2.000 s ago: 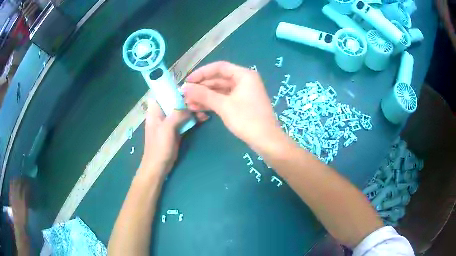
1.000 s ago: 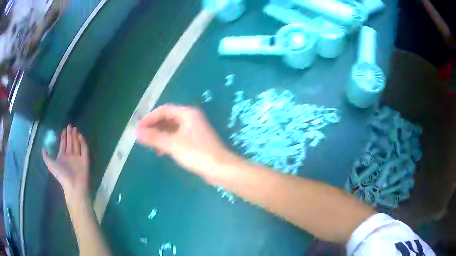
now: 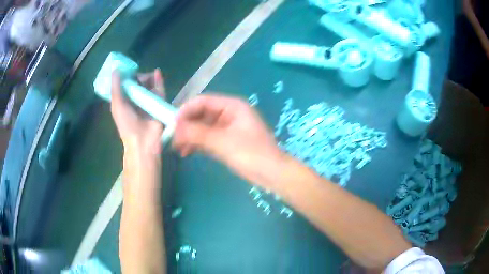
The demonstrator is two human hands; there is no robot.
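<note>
A light-blue fan housing (image 3: 153, 103) is held tilted above the pale strip, its head at the upper left and its handle pointing down to the right. My left hand (image 3: 136, 120) is closed around it near the head, fingers on both sides. My right hand (image 3: 217, 128) has its curled fingers at the handle's lower end and covers it. Blur hides whether a small clip is between the right fingertips. A loose pile of small light-blue clips (image 3: 327, 139) lies to the right of my right hand.
Several fan housings (image 3: 354, 61) lie heaped at the upper right. A brown box (image 3: 469, 187) at right holds light-blue parts. A bag of small parts (image 3: 88, 266) shows at the lower left. Beyond the pale strip (image 3: 228, 51), another housing (image 3: 51, 140) lies on the green belt.
My left hand was open and empty over the belt one second ago and now holds a fan housing over the strip. My right hand has come to the handle's end. The view has shifted.
</note>
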